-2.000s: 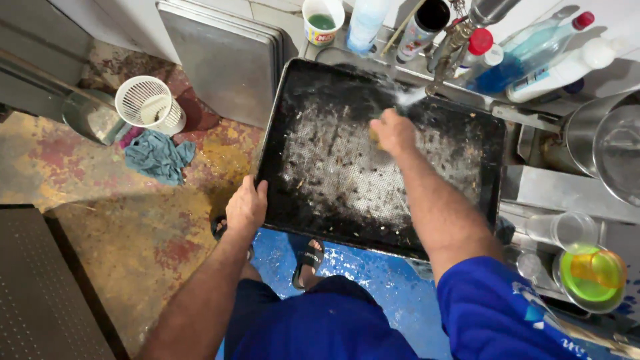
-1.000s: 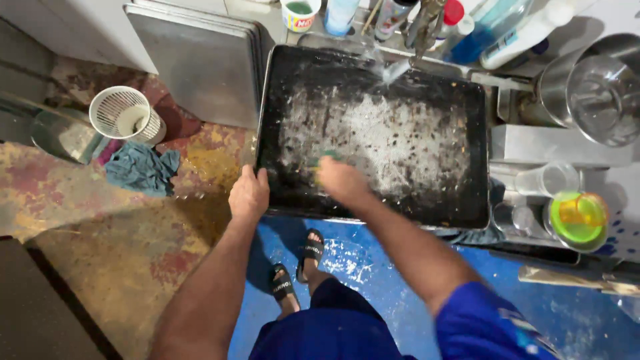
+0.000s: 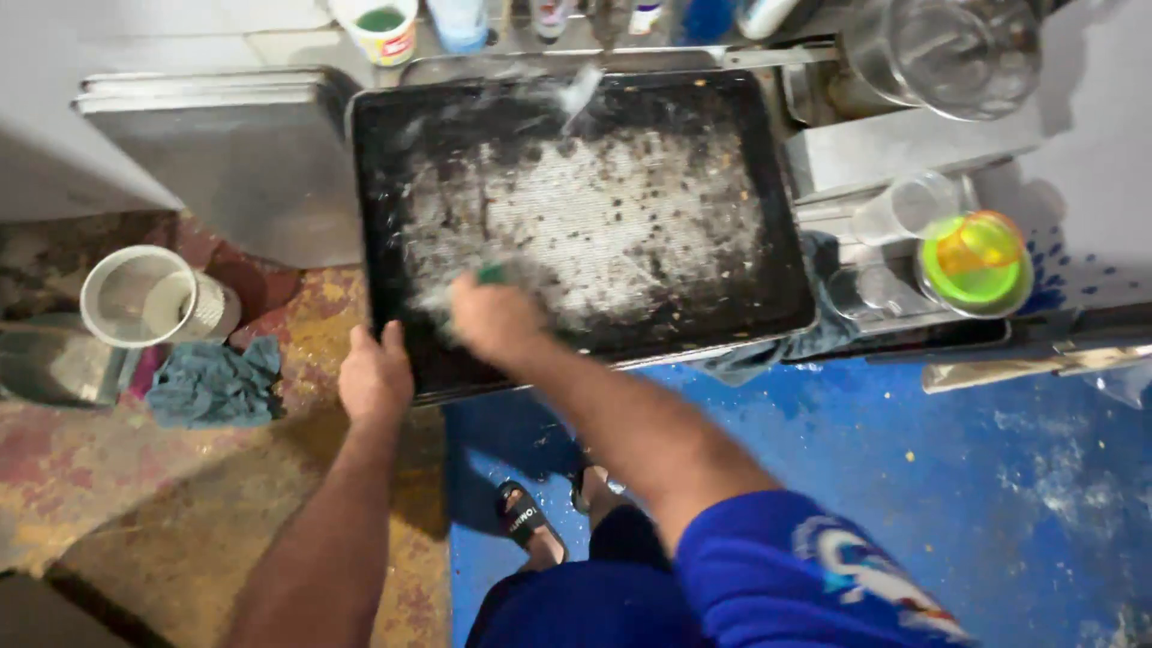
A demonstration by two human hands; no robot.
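A blackened metal baking tray point(image 3: 630, 216) lies over the sink, its middle worn to bare metal with dark spots. My left hand point(image 3: 376, 373) grips the tray's near left corner, thumb over the rim. On the lower left part of the tray surface is my right hand point(image 3: 499, 319), closed around a green scouring pad point(image 3: 490, 274), of which only a bit shows; the hand is blurred. Water point(image 3: 580, 94) runs onto the far edge of the tray from above. The faucet itself is hardly visible.
Metal sheets point(image 3: 234, 171) lean at the left, above a white plastic basket point(image 3: 139, 297) and a blue-grey cloth point(image 3: 216, 382) on the floor. A tub with green contents point(image 3: 385, 36) and bottles line the back. Right are a metal pot point(image 3: 945, 54), plastic cups point(image 3: 909, 207) and a green bowl point(image 3: 976, 270).
My right hand has moved from the tray's upper middle towards its near left part, with the pad in it. My left hand stays on the tray's left side. The view has shifted.
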